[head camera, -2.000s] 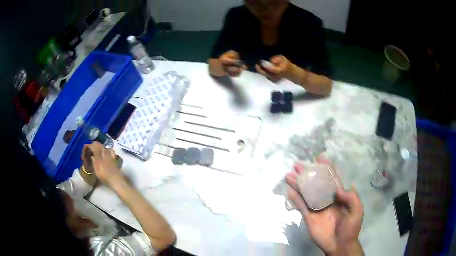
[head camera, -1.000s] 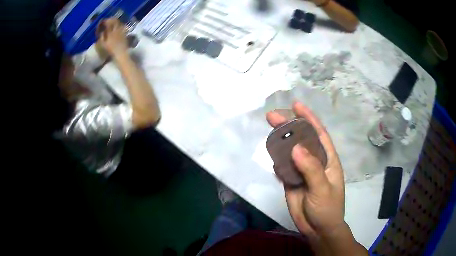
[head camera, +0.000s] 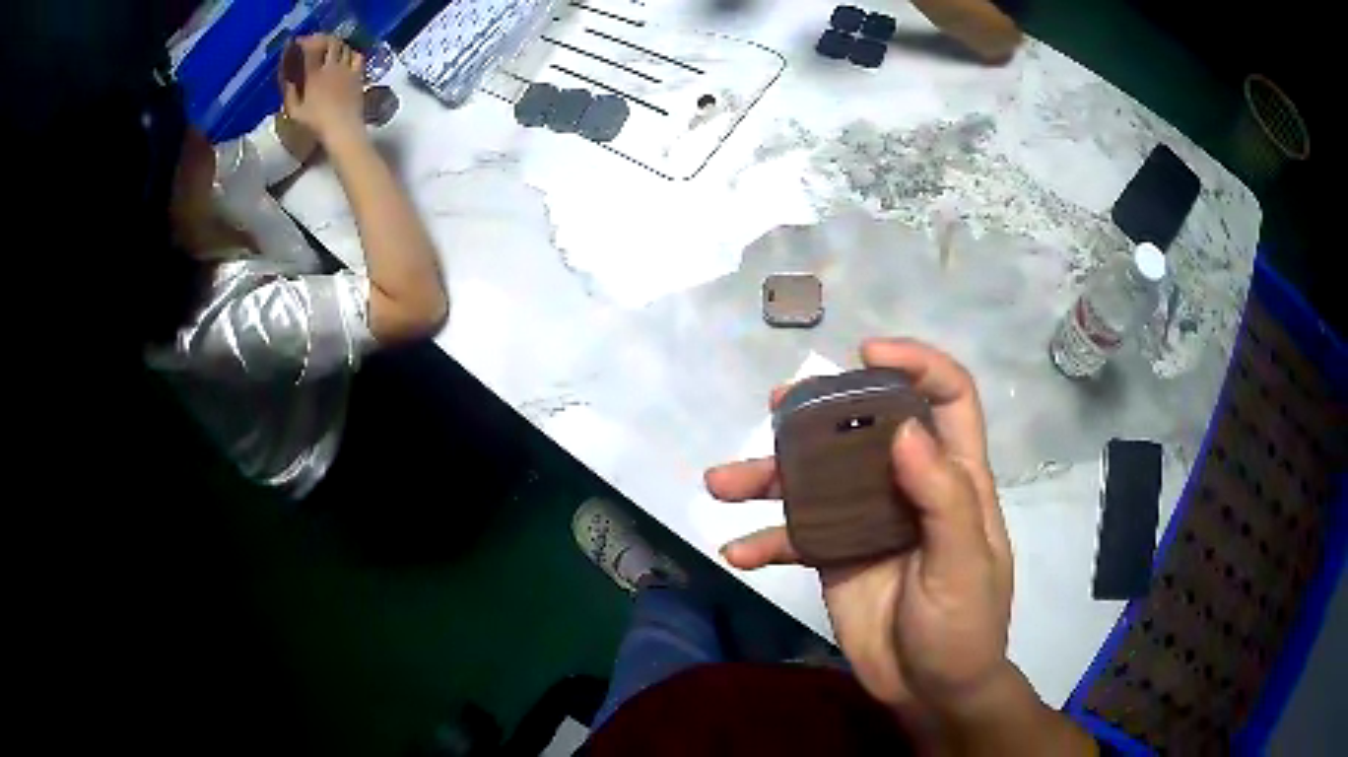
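Observation:
My right hand (head camera: 924, 577) holds a palm-sized rounded-square unit (head camera: 846, 496) over the near part of the table. Its brown wood-grain face is towards me, with a small dark slot near the upper right corner and a grey metallic edge on top. My thumb lies on the face's right side; my fingers are behind it and at its left. A similar small brown unit (head camera: 794, 299) lies on the table just beyond my hand. My left hand is not in view.
Marble-patterned table (head camera: 887, 281). Grey pads (head camera: 572, 111) and black pieces (head camera: 856, 36) lie at the back. Bottle (head camera: 1101, 314) and two dark phones (head camera: 1156, 195) (head camera: 1128, 518) stand or lie right. Blue bin (head camera: 1308, 592) with brown units at right edge. Another worker's arm (head camera: 387, 237) at left.
The view has moved down since two seconds ago. The held unit has turned from its pale, shiny face to its wood-grain face, and now stands more upright. The unit on the table now shows.

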